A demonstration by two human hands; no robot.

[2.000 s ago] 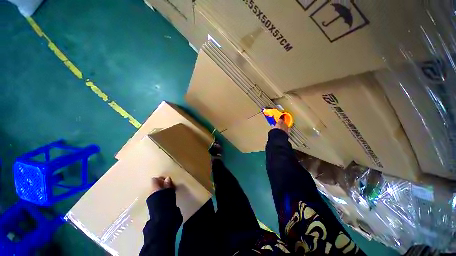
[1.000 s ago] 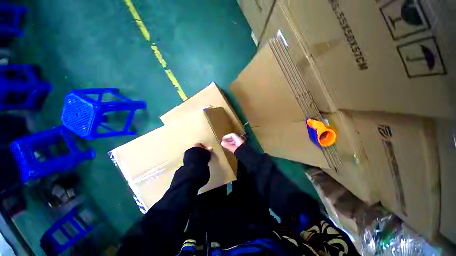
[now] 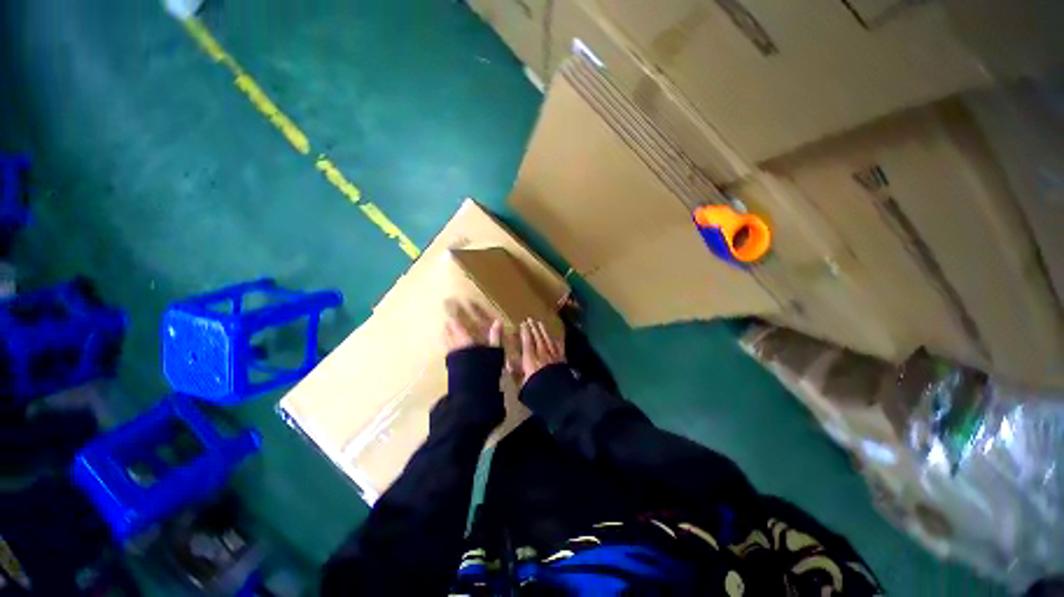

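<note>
A plain brown carton lies at my feet, a strip of shiny tape glare on its lower left part. A flap stands partly raised at its right side. My left hand rests on the carton beside the flap, fingers spread and slightly blurred. My right hand lies on the flap's lower part, fingers extended, close beside the left. Neither hand grips anything that I can see. The tape gun, blue with an orange ring, rests on top of the leaning flat carton blanks.
Large stacked cartons fill the upper right, with plastic-wrapped goods at lower right. Blue plastic stools stand at left on the green floor. A yellow line runs across the floor towards the carton.
My right hand let go of the tape gun, left on the blanks, and came over to the carton. Both hands have since flattened out at the flap. The view has shifted.
</note>
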